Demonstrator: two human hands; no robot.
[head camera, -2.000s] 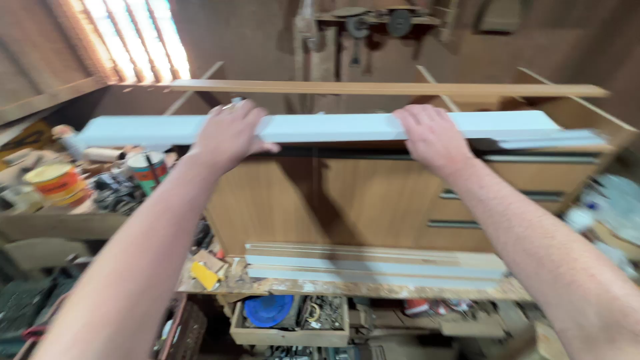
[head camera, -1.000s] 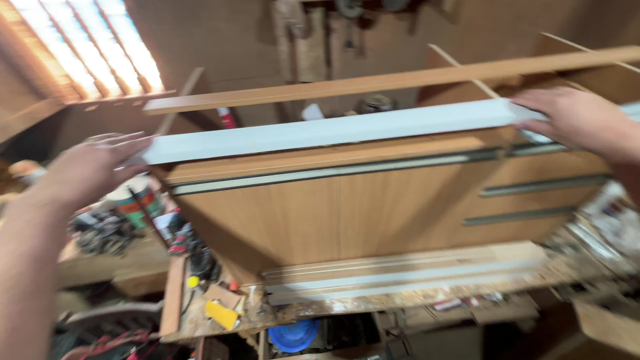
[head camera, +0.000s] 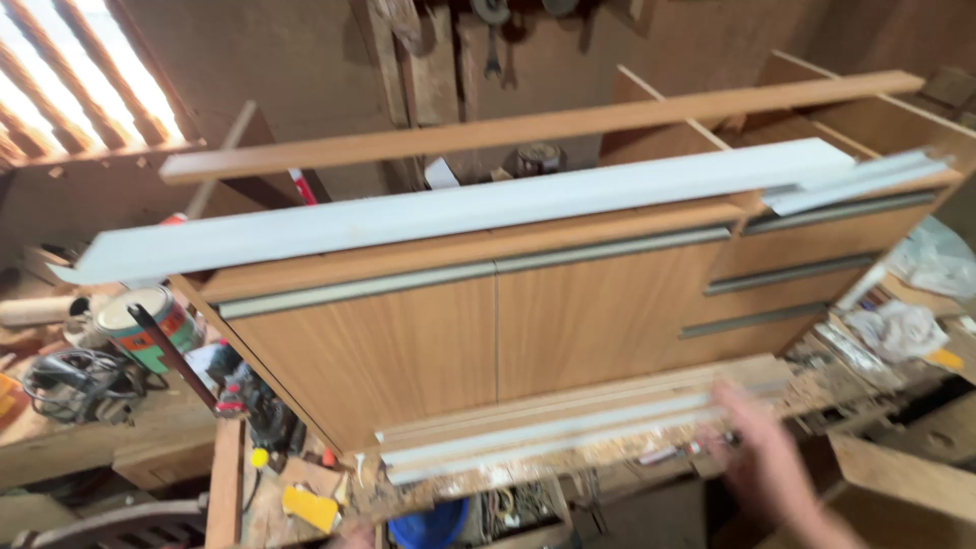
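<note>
A long white strip (head camera: 473, 206) lies along the top front of a wooden cabinet (head camera: 381, 343) with two doors and several drawers. Its left end overhangs the cabinet's corner. A shorter whitish profile (head camera: 858, 183) rests at the right end. Behind, a long wooden slat (head camera: 534, 126) spans the cabinet's dividers. My right hand (head camera: 751, 435), blurred, is low at the right, beside the pale strips (head camera: 549, 431) on the bench in front of the cabinet; whether it touches them is unclear. Only a sliver of my left hand (head camera: 354, 536) shows at the bottom edge; its fingers are hidden.
At the left stand a paint can (head camera: 141, 324) and a coiled cable (head camera: 72, 381). A yellow piece (head camera: 310, 508) lies on the bench (head camera: 427, 488), near a blue round object (head camera: 429, 524) and a box of small hardware (head camera: 518, 507). Plastic bags (head camera: 900, 328) are at the right.
Both hands have let go of the long white strip and moved down toward the bench. The strip now lies on the cabinet top.
</note>
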